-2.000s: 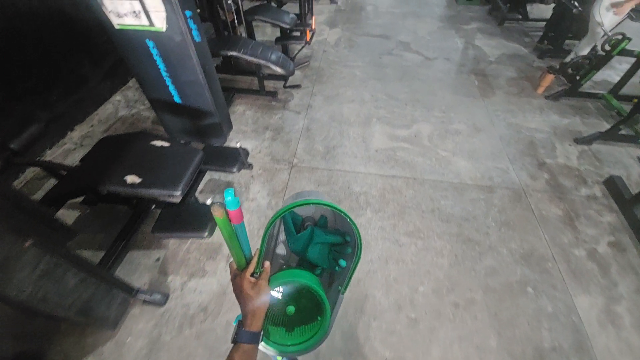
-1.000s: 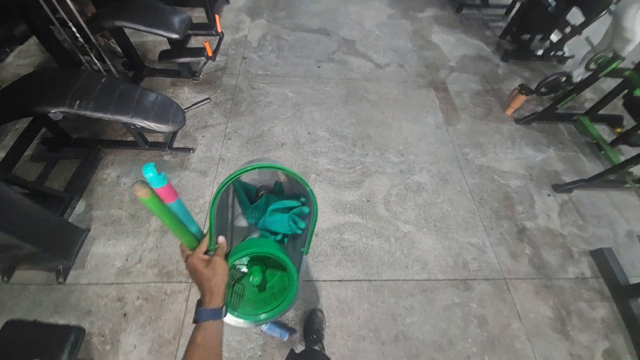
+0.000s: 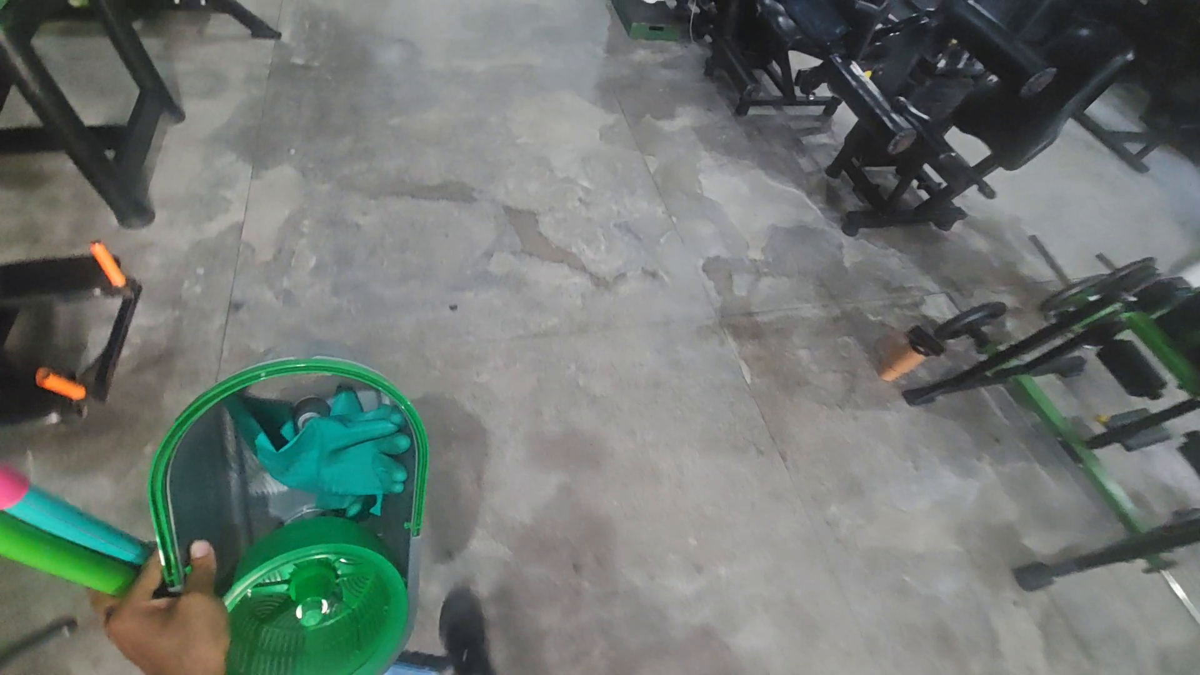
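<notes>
At the lower left my left hand (image 3: 173, 614) grips the green handle (image 3: 159, 478) of a mop bucket, together with two poles: one lime green (image 3: 61, 553), the other turquoise (image 3: 80, 527) with a pink end. Teal rubber gloves (image 3: 333, 452) lie in the bucket's far part, beside a dark round cap (image 3: 309, 410). Nearer to me is the green spin-wringer basket (image 3: 319, 609). My right hand is out of view.
Black gym machines stand at the left (image 3: 131, 178) and upper right (image 3: 900, 122). A green and black machine (image 3: 1078, 441) is at the right, with an orange and black bottle-like object (image 3: 905, 354) beside it. My dark shoe (image 3: 464, 628) shows on the stained concrete floor.
The view has moved forward along the floor between the machines. The bucket and poles, still held by my left hand, now sit lower and further left in view.
</notes>
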